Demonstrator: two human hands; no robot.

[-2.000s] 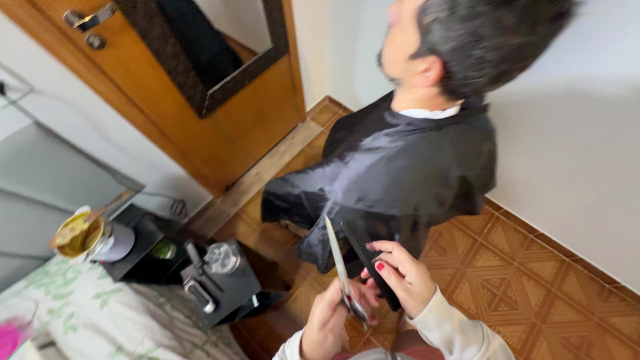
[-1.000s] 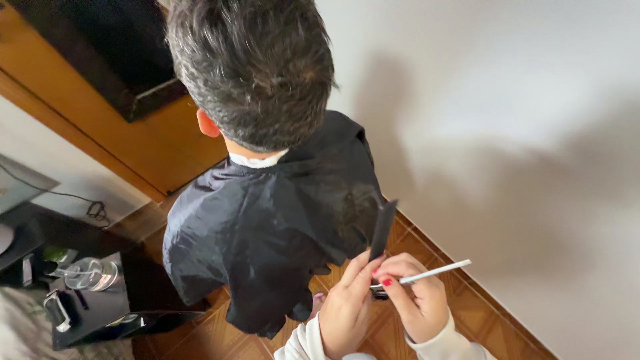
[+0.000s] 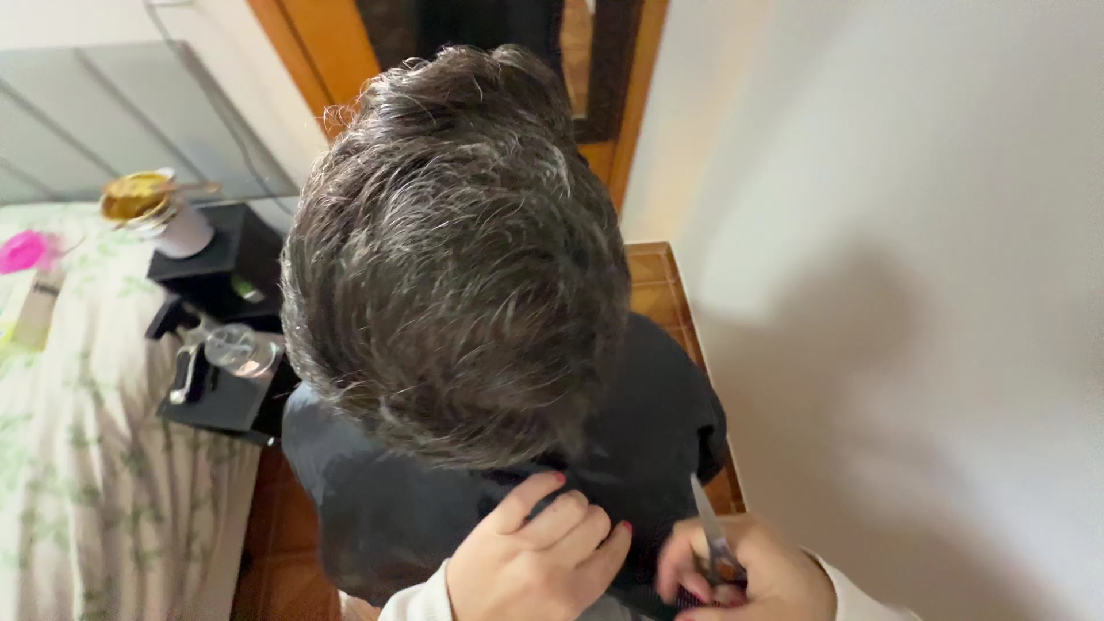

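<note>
A seated person's head of short, dark, greying hair (image 3: 466, 259) fills the middle of the view, seen from above and behind. A black cape (image 3: 397, 509) covers the shoulders. My left hand (image 3: 543, 552) is at the back of the cape just below the nape, its fingers curled; whether they pinch the cape or something dark is unclear. To the right, my right hand (image 3: 746, 565) holds metal scissors (image 3: 709, 517), blades pointing up and closed together. Dark comb teeth (image 3: 690, 599) show beneath that hand, partly hidden by the fingers.
At left, black bedside shelves (image 3: 216, 414) carry a clear spray bottle (image 3: 241, 349) and a white container (image 3: 181, 228) with a yellow bowl (image 3: 138, 194) by it. A bed (image 3: 103, 466) stands beside them. A white wall (image 3: 914, 216) rises at right, and a wooden door (image 3: 302, 43) is beyond the head.
My hands, together one second ago, are now apart, the left one at the cape below the nape. The person's head is now much nearer in the view, which has shifted a lot.
</note>
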